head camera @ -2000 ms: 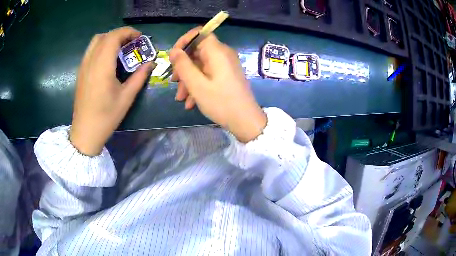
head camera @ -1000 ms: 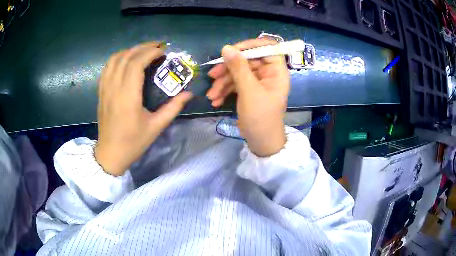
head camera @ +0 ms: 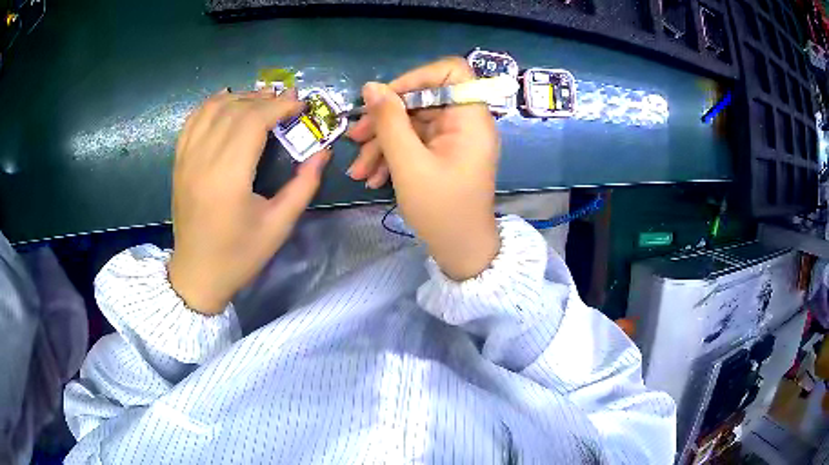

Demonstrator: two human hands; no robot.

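Note:
My left hand (head camera: 232, 191) holds a pale watch housing (head camera: 307, 128) between thumb and fingers, tilted over the green mat. Circuitry and yellow patches show inside it. My right hand (head camera: 436, 163) holds tweezers (head camera: 454, 93) with a cream-white grip. Their tip is at the yellow patch at the housing's right inner side; whether it touches is too small to tell. Two more open housings lie on the mat to the right: one (head camera: 492, 66) is partly hidden by my right hand and the tweezers, the other (head camera: 548, 93) is beside it.
A sheet with yellow pieces (head camera: 276, 78) lies behind my left hand. A bright clear strip (head camera: 623, 106) lies right of the housings. Black foam trays (head camera: 782, 118) stand at the back and right. A white-grey machine (head camera: 677, 304) is at the lower right, with a blue cord (head camera: 573, 218) left of it.
The held housing has moved right from its earlier place beside the yellow sheet. The tweezers have swung to near horizontal, and their tip has since moved left into the housing.

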